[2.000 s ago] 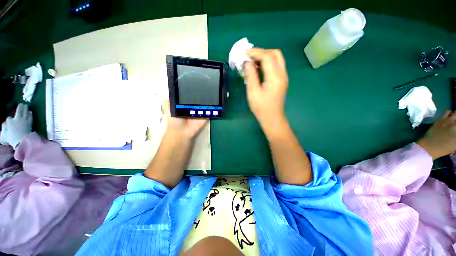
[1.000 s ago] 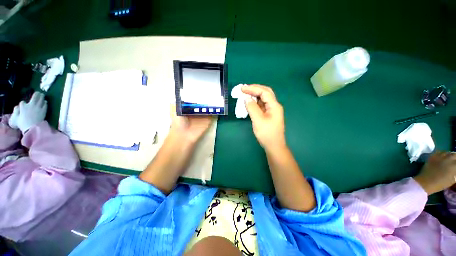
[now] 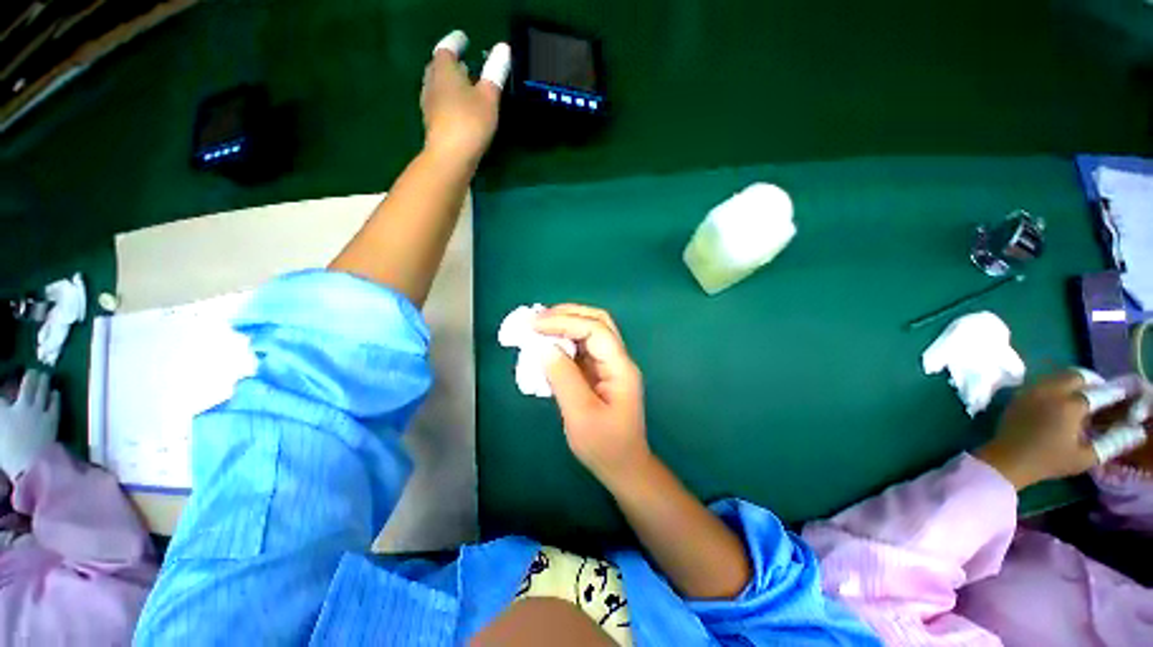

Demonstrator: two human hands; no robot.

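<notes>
A black digital panel meter (image 3: pixel 559 71) stands at the back on the dark green surface, its screen facing me. My left hand (image 3: pixel 465 99) is stretched out just left of it, with white finger cots on thumb and finger. The fingers are apart and hold nothing. My right hand (image 3: pixel 599 391) pinches a crumpled white cleaning cloth (image 3: pixel 536 350) over the green bench, right of the cardboard sheet (image 3: pixel 443 430).
Another meter (image 3: pixel 228 130) stands at the back left. A solvent bottle (image 3: pixel 742 236) is right of centre. Record sheets (image 3: pixel 158 386) lie left. A dark stick (image 3: pixel 966 303), metal hardware (image 3: pixel 1008 243) and a white cloth (image 3: pixel 974 362) lie right. Pink-sleeved people sit on both sides.
My left hand has let go of the meter and reaches forward to the back of the bench. A meter now stands beside it. My right hand still holds the cloth. The view has shifted.
</notes>
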